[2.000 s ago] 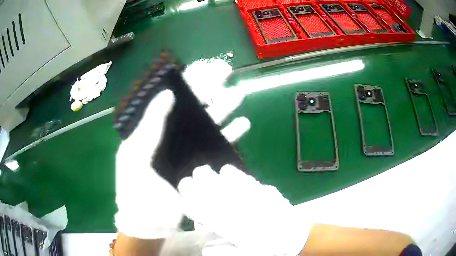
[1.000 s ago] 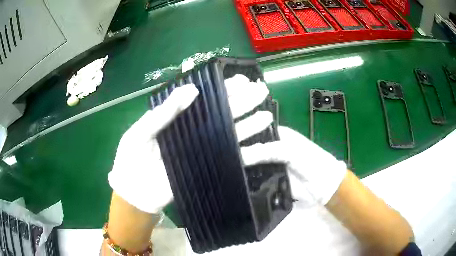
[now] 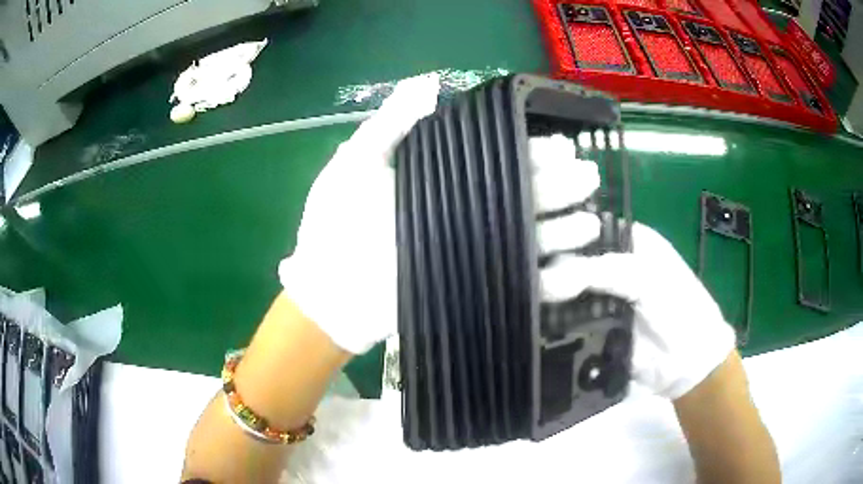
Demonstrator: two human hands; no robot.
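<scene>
A thick stack of black phone middle frames (image 3: 468, 274) is held upright in front of me, its ridged long side facing me and the camera-hole end of the outer frame at the bottom right. My left hand (image 3: 355, 227), in a white glove, grips the stack's left side; its fingertips are hidden behind it. My right hand (image 3: 653, 302), also white-gloved, holds the right side, with several fingers reaching through the open windows of the frames.
Single frames (image 3: 727, 217) lie on the green surface (image 3: 218, 227) at right. A red tray (image 3: 719, 93) holds frames at the upper right. A packing tray of frames (image 3: 28, 378) is lower left. A white rag (image 3: 220, 76) lies upper left. A white cover (image 3: 151, 425) runs along the near edge.
The stack was blurred and tilted, then turned its ridged side towards me, and now stands more upright and further right. My right hand's fingers now pass through the windows. The view has shifted.
</scene>
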